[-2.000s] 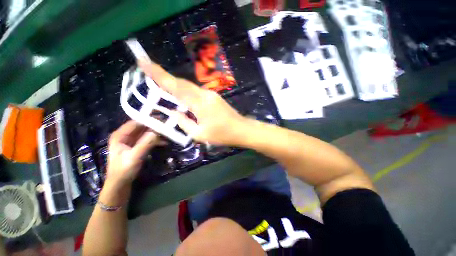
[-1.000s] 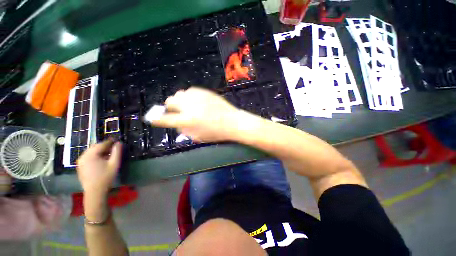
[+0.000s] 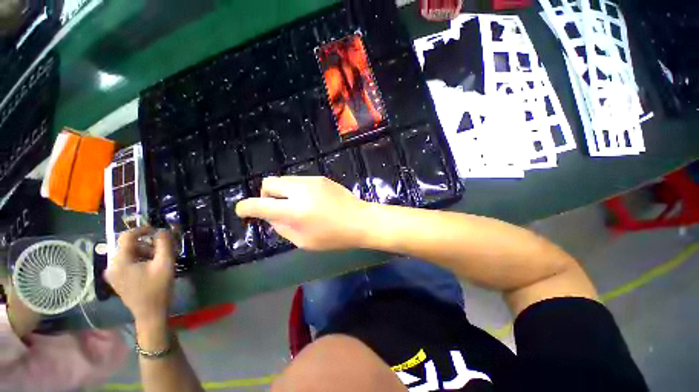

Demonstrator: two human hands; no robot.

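The glossy black blister tray (image 3: pixel 222 153) lies across the bench with rows of pockets. My left hand (image 3: pixel 142 276) is at its lower left corner, over the lower end of the sticker sheets (image 3: pixel 125 184), fingers curled on a small dark part (image 3: pixel 144 243). A thin gold-coloured edge shows by the fingertips; the part is blurred and mostly hidden. My right hand (image 3: pixel 310 214) is over the front row of pockets, thumb and fingers close together. Whether it holds anything cannot be told.
A phone (image 3: pixel 351 86) with a red-orange screen lies on the tray. White liner sheets (image 3: pixel 490 130) with dark scrap are to its right, and more liners (image 3: pixel 602 84) beyond. An orange packet (image 3: pixel 79 171) and white fan (image 3: pixel 52 276) are at left. Red stools stand below the bench.
The white lattice sheet has left my hands. The white piece at my right fingertips a second ago no longer shows. The gold-framed pocket item no longer shows in the tray.
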